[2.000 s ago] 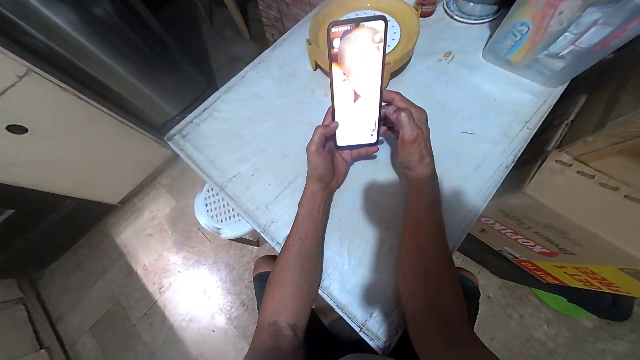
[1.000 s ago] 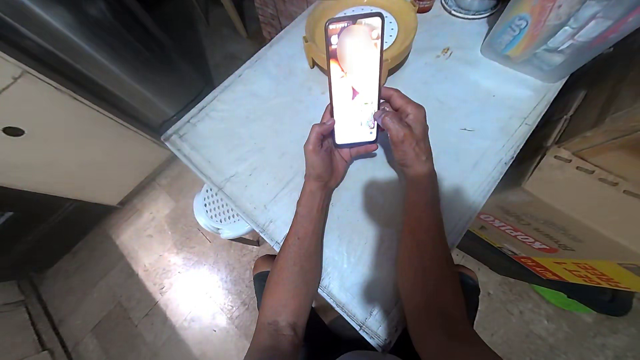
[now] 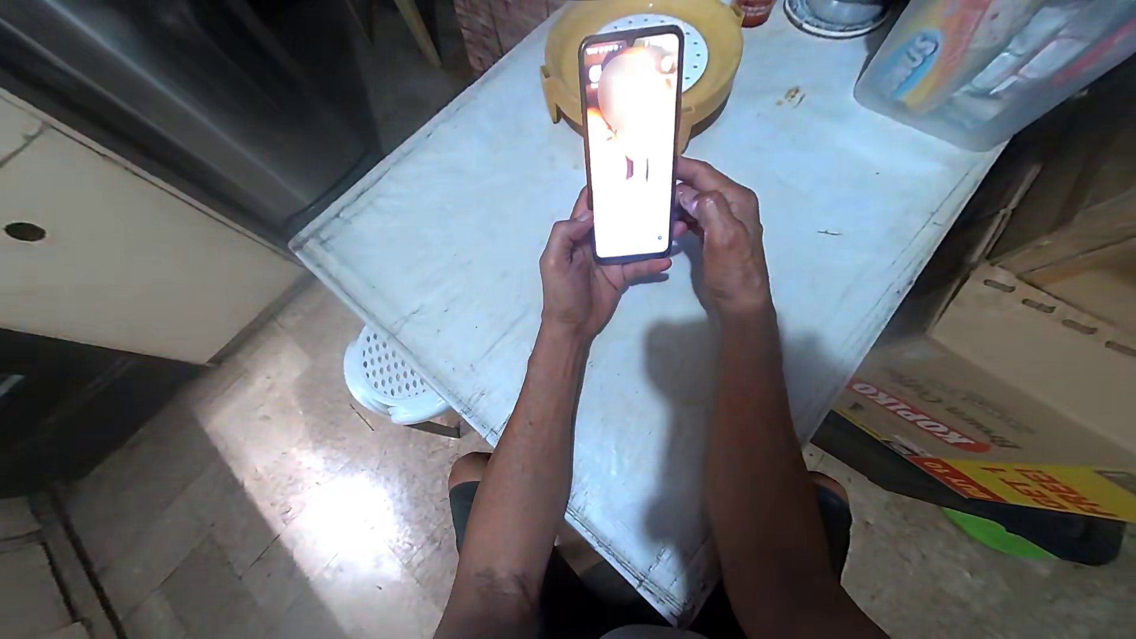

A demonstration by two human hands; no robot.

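A smartphone (image 3: pixel 633 146) with a bright, washed-out screen stands upright in my hands above the white table (image 3: pixel 461 231). My left hand (image 3: pixel 586 271) grips its lower end, thumb at the left edge and fingers behind and under the bottom. My right hand (image 3: pixel 728 226) is at the lower right edge, its bent thumb and fingers close to the phone's side; whether they press on it cannot be told. Behind the phone's upper part, a round yellow plastic piece (image 3: pixel 561 62) with a perforated white centre rests on the table, partly hidden.
A clear plastic bin (image 3: pixel 963 124) with packets stands at the back right, near a metal-looking dish (image 3: pixel 834 18) and a small red-brown jar (image 3: pixel 756 11). Cardboard boxes (image 3: pixel 1021 355) lie right of the table. A white perforated stool (image 3: pixel 390 377) is below its left edge.
My right thumb, over the lower right of the phone's screen one second ago, is now off it at the side. The picture on the screen has changed. My left hand stays on the phone.
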